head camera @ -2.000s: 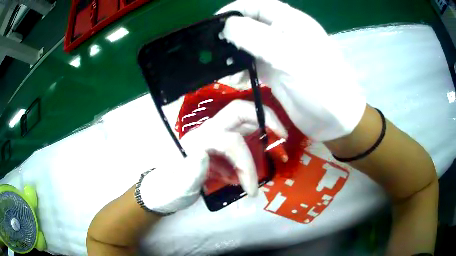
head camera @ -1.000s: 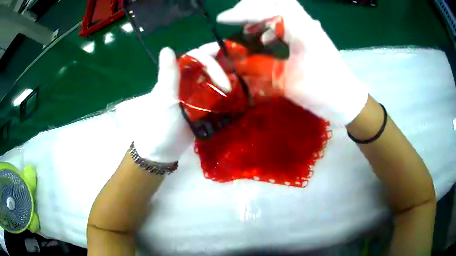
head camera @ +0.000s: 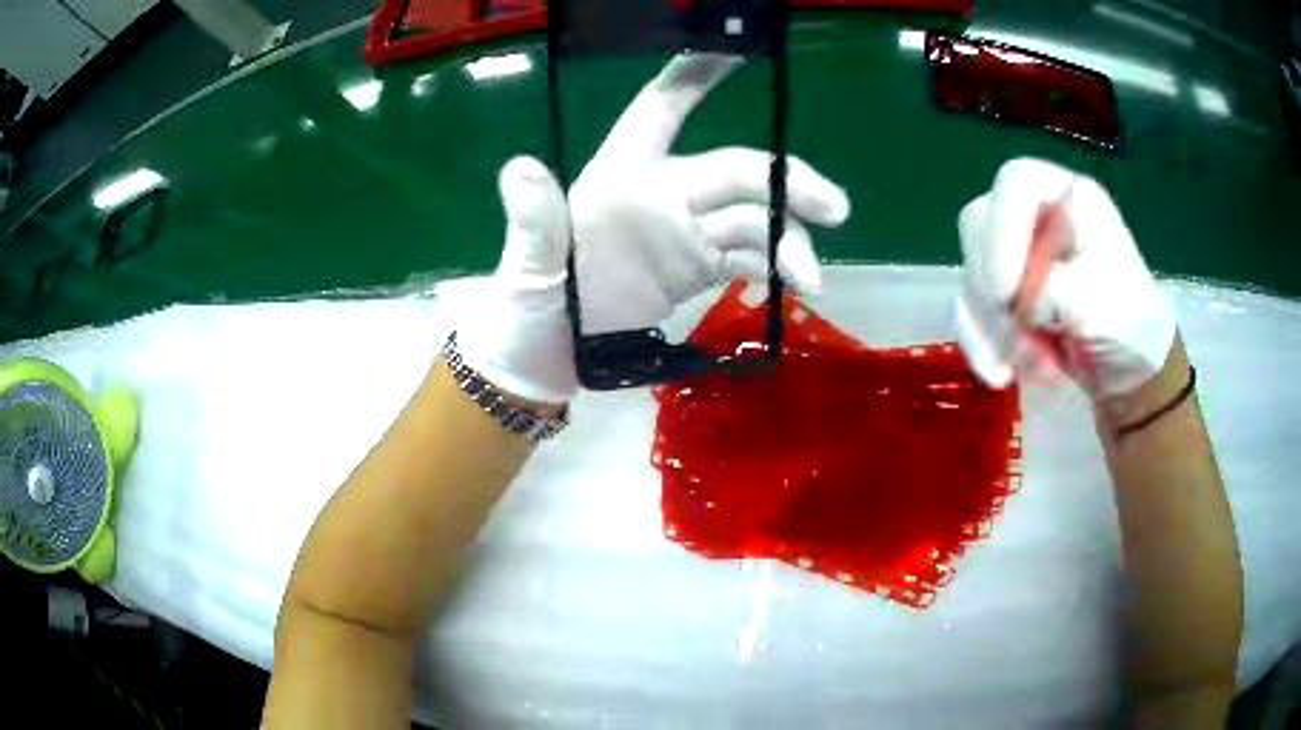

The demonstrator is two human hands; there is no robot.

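Observation:
My left hand (head camera: 628,235), in a white glove, holds a black phone middle frame (head camera: 621,360) upright at centre. The frame's large opening is hollow and my palm and fingers show through it. Its solid end is at the top, cut off by the picture's edge. My right hand (head camera: 1063,278), also gloved, is closed around a crumpled, pale red flimsy piece (head camera: 1044,257), film or liner. The dark red film stack (head camera: 842,456) lies on the white sheet between my hands, its perforated edges uneven, one corner sticking up behind the frame's lower end.
A shiny red-black frame with film (head camera: 1024,89) lies on the green surface (head camera: 885,129) at far right. Bare frames (head camera: 131,225) lie at far left. A red tray (head camera: 457,29) is at the far edge. A lime-green fan (head camera: 54,464) stands at left on the white sheet (head camera: 286,414).
My right hand has moved away to the right and closed on the pale red piece. The frame has been turned more upright and its opening no longer shows red film. The view has shifted.

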